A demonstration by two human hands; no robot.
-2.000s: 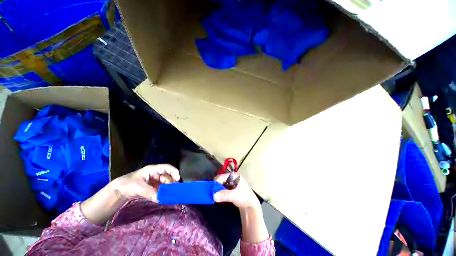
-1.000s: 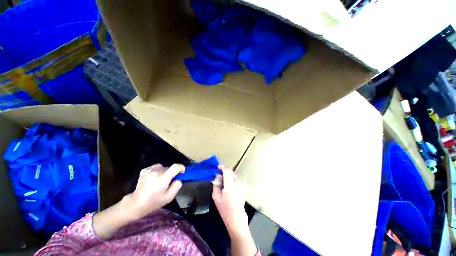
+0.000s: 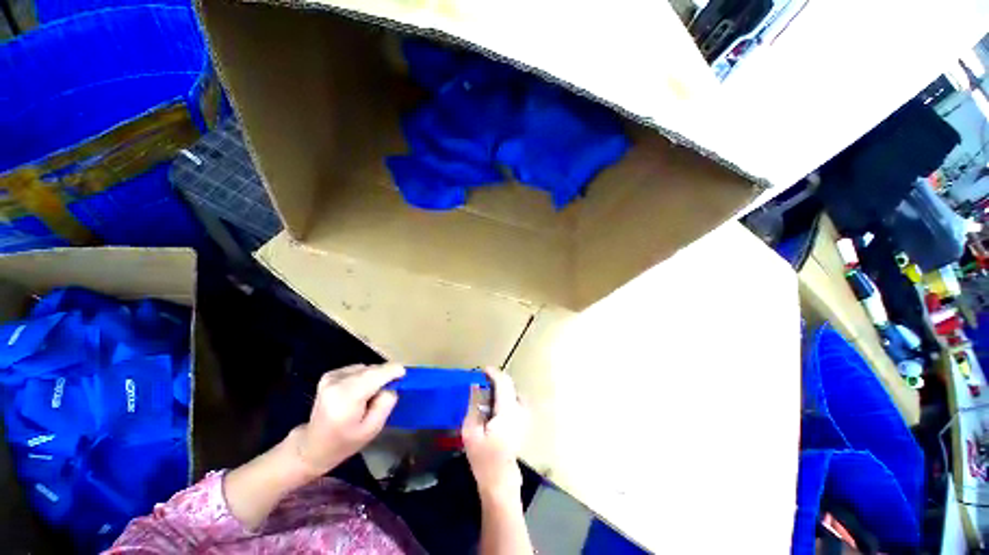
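Note:
A small bright blue fabric panel is stretched between my two hands in front of the large carton's flap, its plain face showing. My left hand grips its left end with thumb and fingers. My right hand pinches its right end. A bit of metal shows at my right fingers, and a little red shows below the panel; the rest of the tool is hidden. The large cardboard carton lies open towards me, with a heap of blue pieces inside.
An open carton at the left holds blue panels with white lettering. A woven blue bin and a dark crate stand behind. Blue bins and thread cones are at the right.
The view has shifted, so the cartons sit further left. The panel was flat, then folded or bunched, and is now spread between both hands. The red-handled snips at my right hand are now mostly hidden.

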